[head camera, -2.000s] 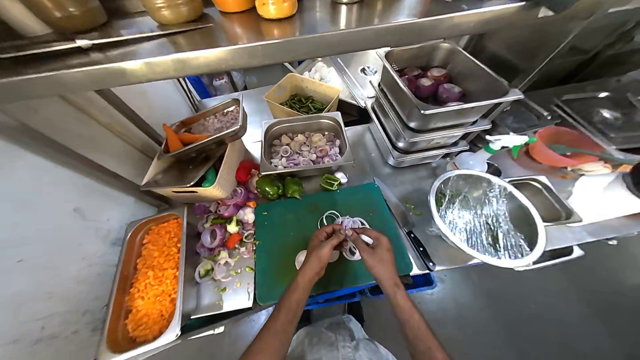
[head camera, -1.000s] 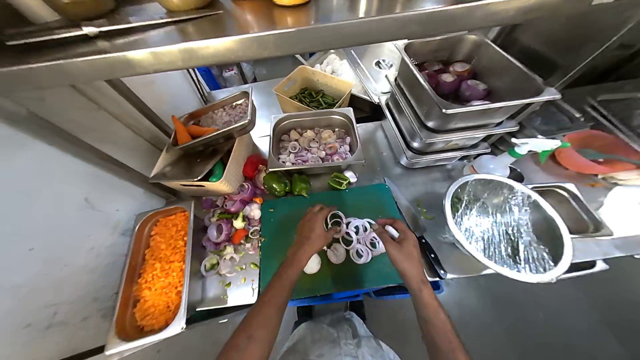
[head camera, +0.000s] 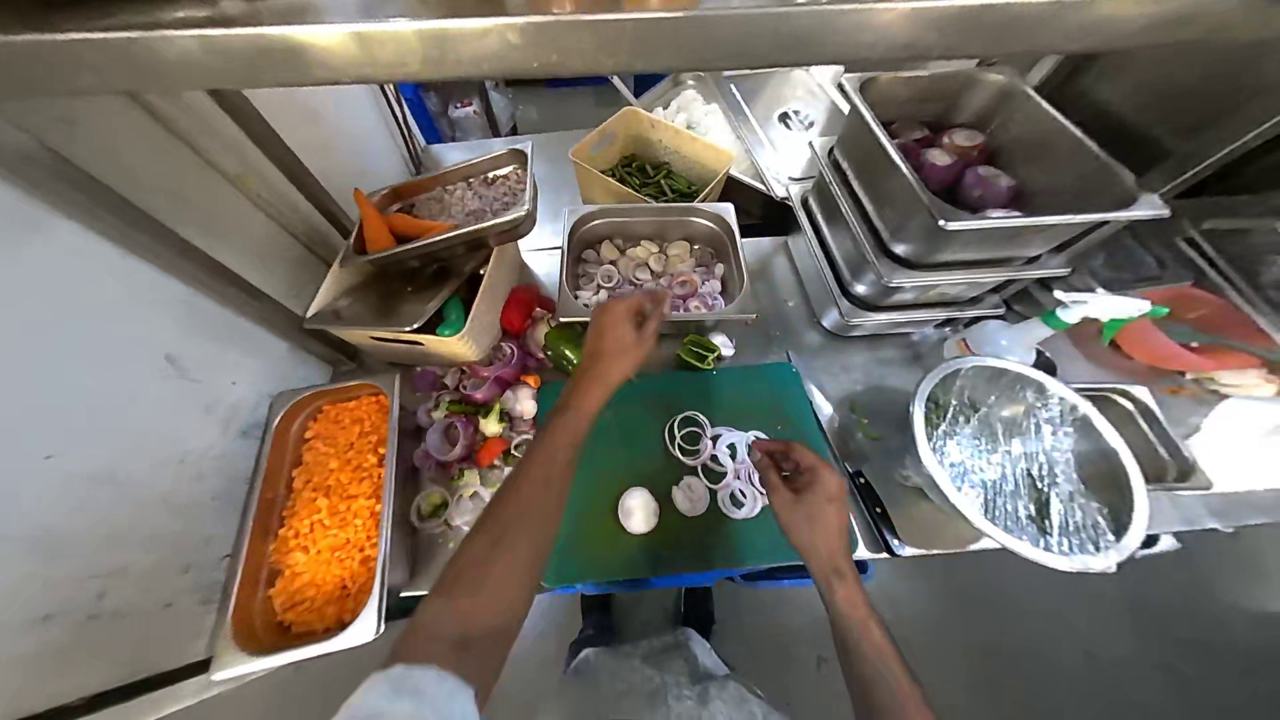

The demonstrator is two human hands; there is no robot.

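Note:
My left hand (head camera: pixel 622 335) is over the near rim of a steel pan of sliced onions (head camera: pixel 655 270), slightly blurred; whether it holds anything cannot be told. Thin onion rings (head camera: pixel 735 475) lie loosely spread on the green cutting board (head camera: pixel 610 545). My right hand (head camera: pixel 798 490) is at their right edge, its fingertips touching or just above a ring. Two pale onion pieces, one round (head camera: pixel 638 510) and one smaller (head camera: pixel 690 495), lie left of the rings. A black-handled knife (head camera: pixel 875 512) rests along the board's right side.
Onion and pepper scraps (head camera: pixel 465 440) lie left of the board, beside a pan of diced carrot (head camera: pixel 335 510). Green peppers (head camera: pixel 697 351) sit behind it. Stacked steel pans (head camera: pixel 985 240) and a film-covered bowl (head camera: pixel 1030 465) stand at right. A steel shelf (head camera: pixel 640 45) crosses above.
My left hand has moved from the board to the onion pan. The hands were together over the rings two seconds ago and are now apart. The rings lie more spread out than then.

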